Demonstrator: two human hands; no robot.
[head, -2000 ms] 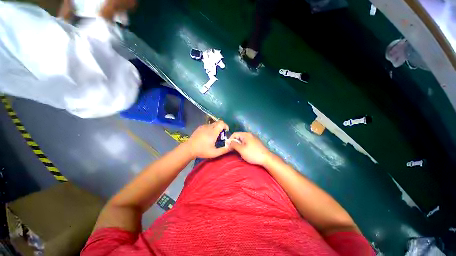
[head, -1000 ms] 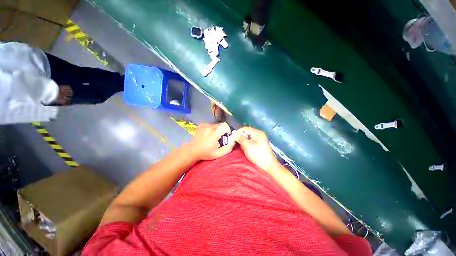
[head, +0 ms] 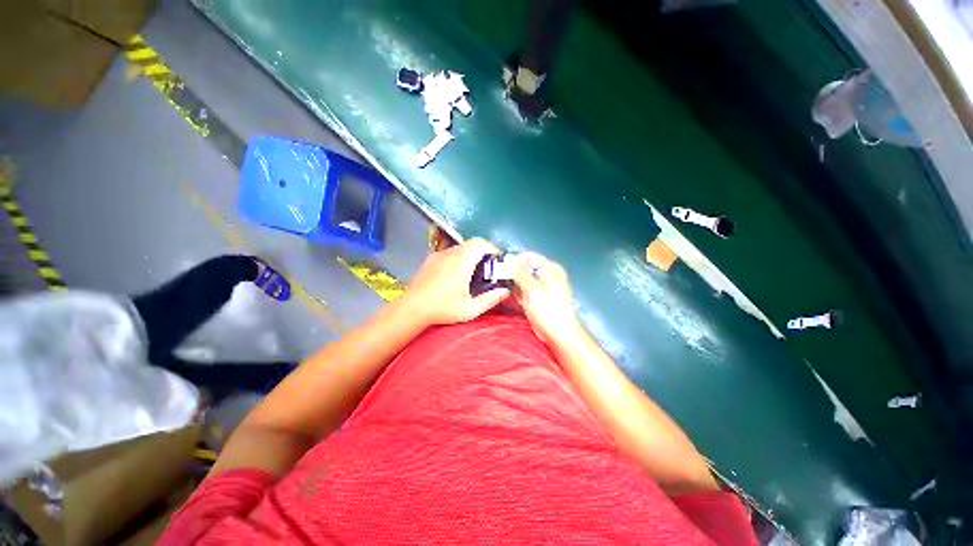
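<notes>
A small dark watch unit with a white part is held between my two hands, close to my body at the bench edge. My left hand grips its dark side. My right hand has its fingertips on the white part. The fingers hide much of the piece. On the green bench lie a dark square watch and a loose pile of white pieces beside it. Several white straps with dark ends lie along the far strip, one of them a white strap nearest the middle.
A blue stool stands on the grey floor left of the green bench. A person in a white coat is at the lower left, over a brown carton. A clear bag lies at the lower right.
The person in white has moved down the left side, now in front of the carton. On the line, more white straps show farther down in the view. My hands still hold the piece, slightly higher.
</notes>
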